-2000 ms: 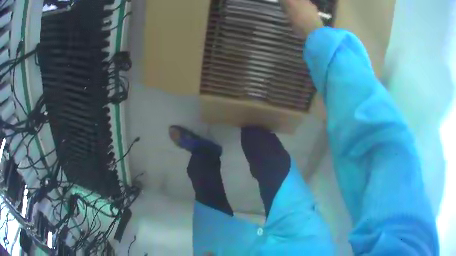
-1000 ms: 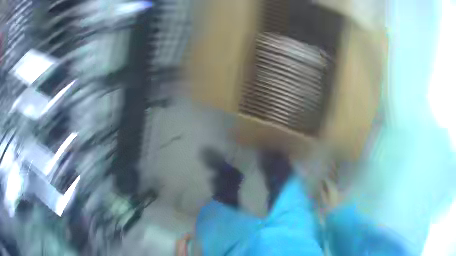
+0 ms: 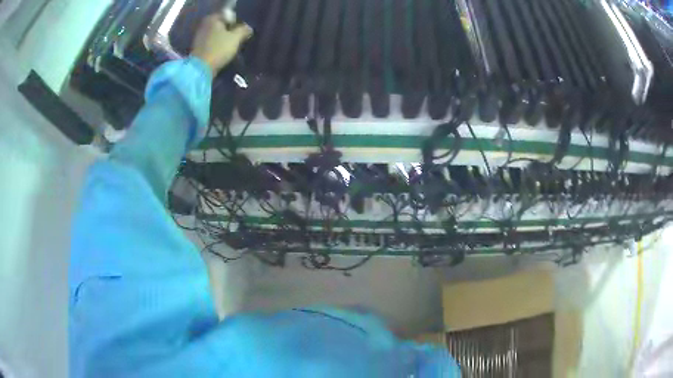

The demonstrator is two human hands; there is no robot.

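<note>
My left hand (image 3: 220,43) is at the top left, over the near-left end of the rack's (image 3: 354,140) upper tier. Its fingers are bent around a small pale spot; whether they hold something is unclear. Black upright slot dividers (image 3: 354,52) fill the tier, with a few bright tablet edges (image 3: 164,28) at the left. My right hand is not in view; blue smock cloth covers the bottom middle. The carton (image 3: 496,301) stands on the floor at the bottom right, cut off by the edge, with pale tablet edges (image 3: 483,354) in its slots.
Black charging cables (image 3: 443,148) hang in loops along the rack's front edges. Lower tiers (image 3: 354,221) show below the upper one. A lone black strip (image 3: 55,107) sticks out at the rack's left end. A yellow floor line (image 3: 638,295) runs at the right.
The view has turned from the carton to the rack. The carton now shows small at the bottom right. My left hand has come up to the rack; my right hand has left the picture.
</note>
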